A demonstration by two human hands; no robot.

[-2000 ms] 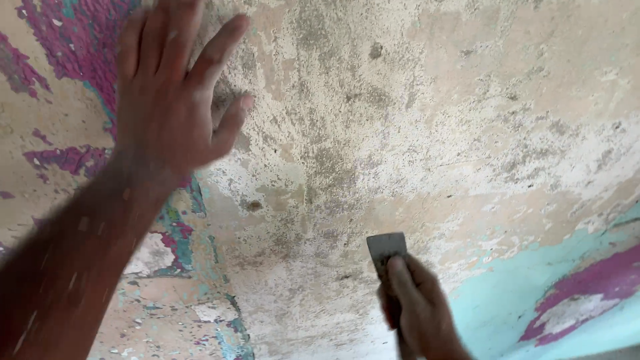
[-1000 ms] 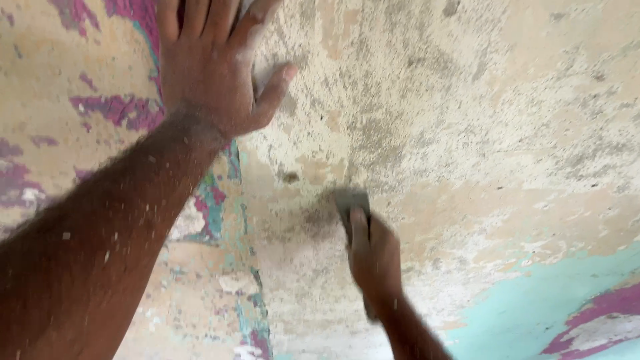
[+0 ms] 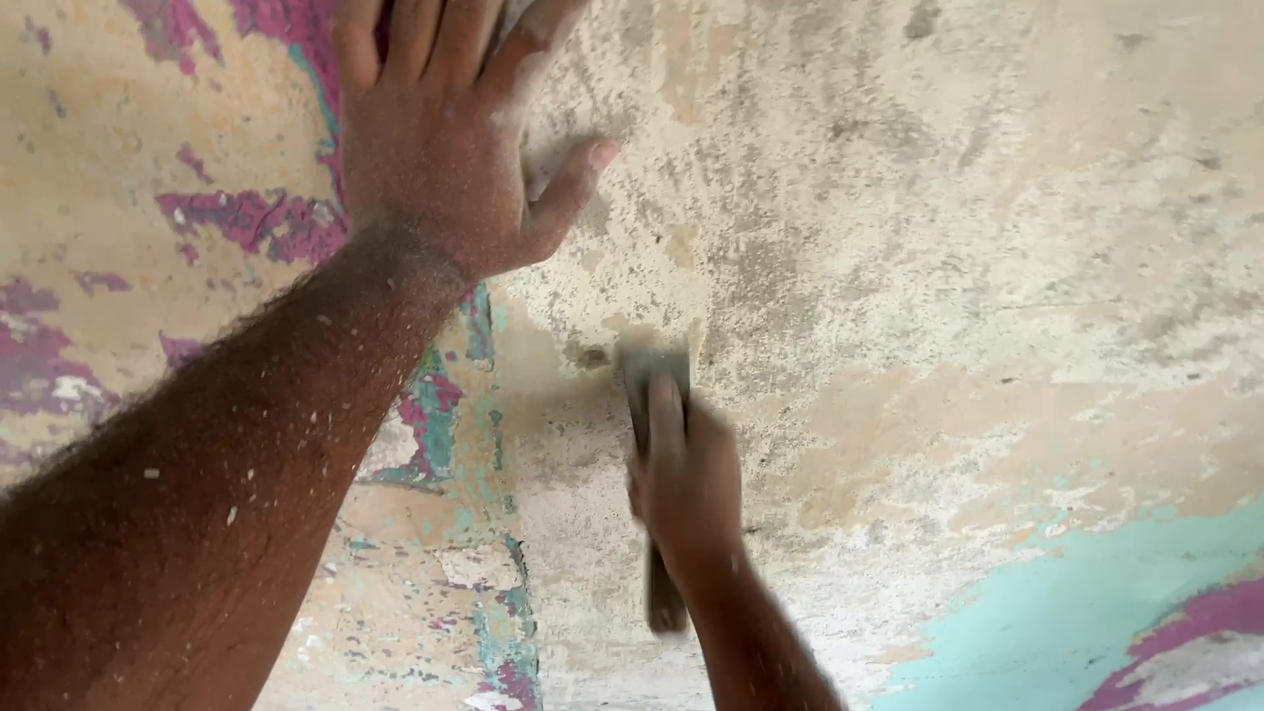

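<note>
My left hand [image 3: 434, 148] lies flat against the wall [image 3: 889, 247] at upper left, fingers and thumb spread, fingertips cut off by the top edge; it holds nothing. Dust and small flakes cling to that hand and forearm. Below and right of it, my right hand [image 3: 691, 474] grips a scraper [image 3: 654, 360] with a flat metal blade, slightly blurred. The blade points up and is at the wall's surface, one finger lying along it, and the handle end sticks out below the hand. A dark spot [image 3: 591, 355] shows just left of the blade.
Peeling purple paint [image 3: 257, 222] and teal flakes mark the wall at left. A rough vertical seam [image 3: 518, 563] runs down below the left hand. At lower right remains a light turquoise area [image 3: 1047, 602] with a purple patch [image 3: 1205, 622]. Grey speckling covers the upper middle.
My right hand, with the scraper, is nearer to the left hand and the seam than two seconds ago. My left hand remains spread on the wall. The view has shifted.
</note>
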